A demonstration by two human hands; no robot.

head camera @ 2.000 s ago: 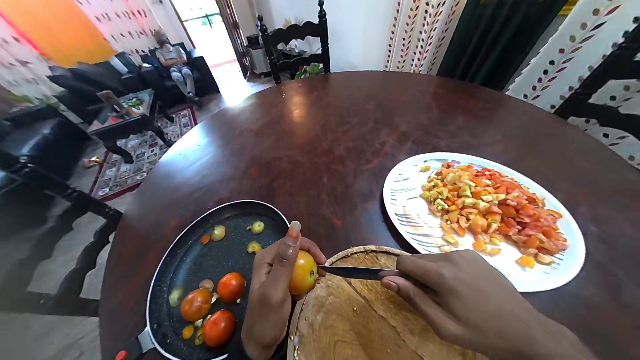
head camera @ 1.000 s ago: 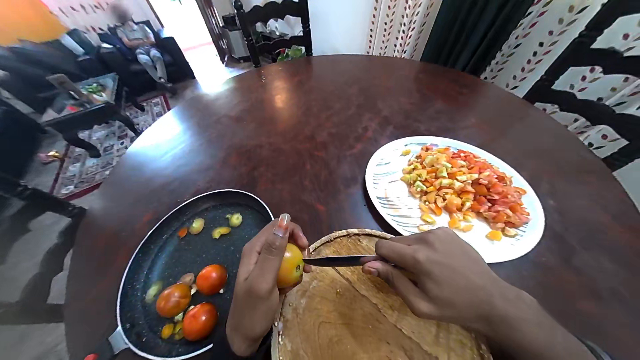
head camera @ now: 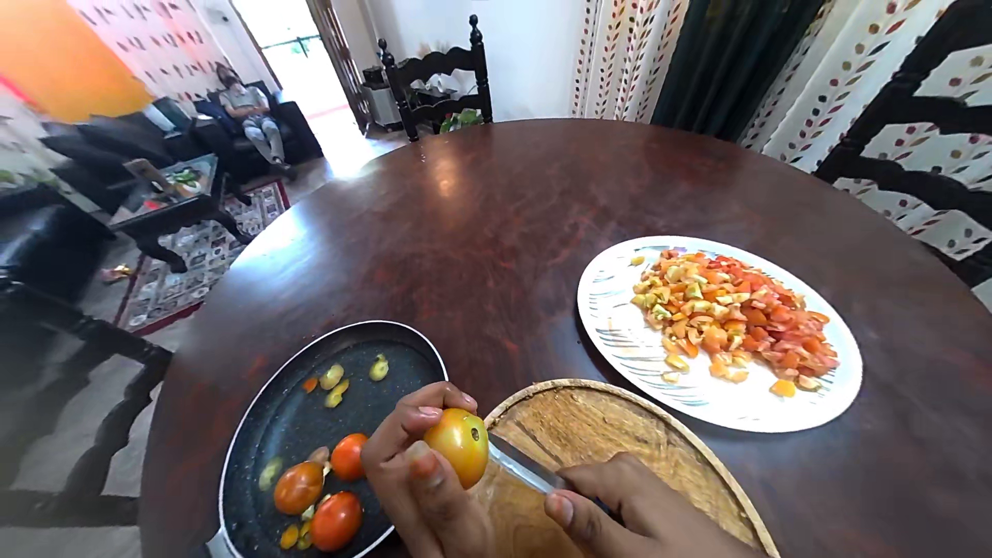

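Note:
My left hand (head camera: 422, 465) holds a yellow-orange tomato (head camera: 459, 447) upright between thumb and fingers, its stem scar turned to the right. In my right hand (head camera: 628, 504) is a knife (head camera: 523, 463), its blade against or just beside the tomato's right side. Both are above a round wooden board (head camera: 612, 422). Left of them a dark frying pan (head camera: 294, 415) holds several red tomatoes (head camera: 336, 521) and small cut-off pieces (head camera: 332, 377). To the right, a white oval plate (head camera: 620, 341) bears a heap of chopped tomato (head camera: 721, 310) in yellow, orange and red.
All this rests on a round dark wooden table (head camera: 480, 201). Black wooden chairs stand at its far side (head camera: 438, 66), right (head camera: 907, 108) and left (head camera: 85, 333). Farther off, a person (head camera: 252, 112) sits on a dark sofa (head camera: 298, 128) near a low table (head camera: 170, 205).
The tomato has turned in my left hand so its stem scar shows more. The knife, level a second ago, now slants down to the right. The view has shifted.

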